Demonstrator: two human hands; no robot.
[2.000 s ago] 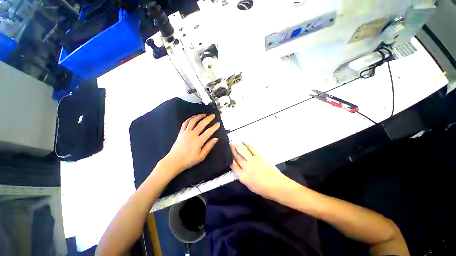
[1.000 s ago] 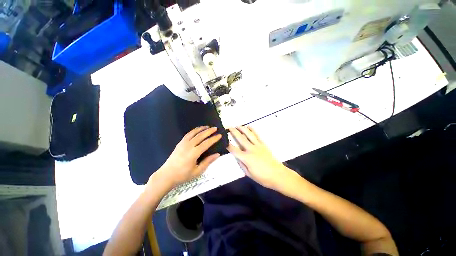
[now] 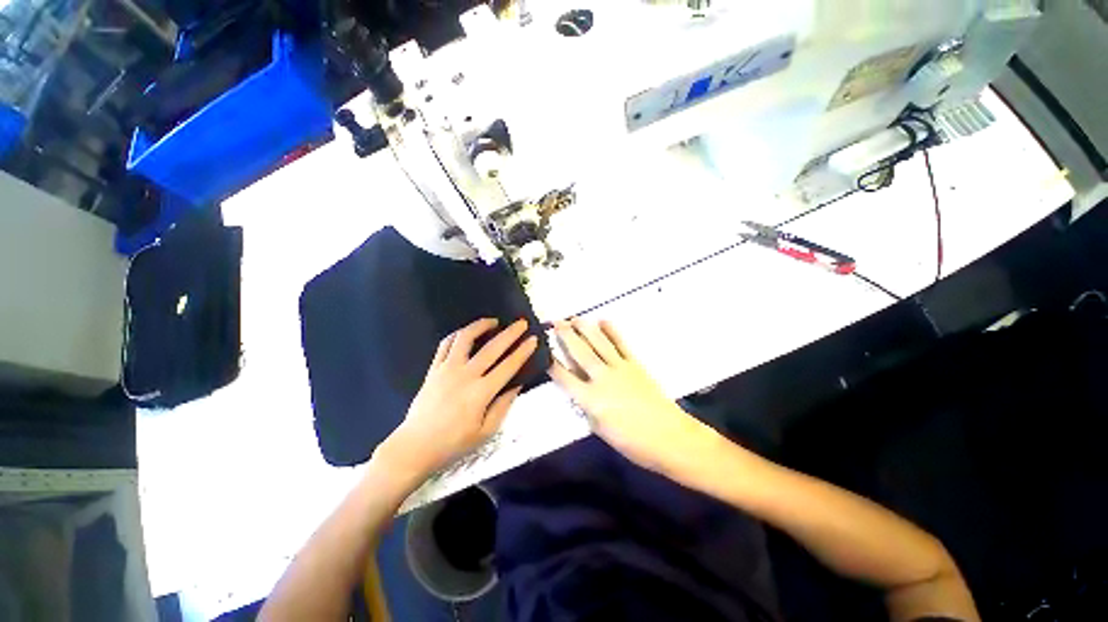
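A plain black panel (image 3: 377, 328) lies flat on the white table, its right edge at the presser foot and needle area (image 3: 531, 253). My left hand (image 3: 471, 379) rests flat on the panel's lower right part, fingers spread. My right hand (image 3: 608, 374) lies at the panel's right edge, fingertips beside the narrow black strip (image 3: 656, 283), which runs from the right to the panel's edge. Neither hand closes around anything. The needle tip is too small to make out.
The sewing machine (image 3: 729, 122) spans the back. Snips (image 3: 802, 249) with red-and-black handles lie right of the needle. A labelled black stack (image 3: 185, 314) sits at table left, a blue crate (image 3: 237, 128) behind it. A grey bin (image 3: 425, 553) stands below the front edge.
Over two seconds the panel has moved up past the foot and its lower edge has left the table's front edge. The hands are now near its lower right corner. The view shifted slightly.
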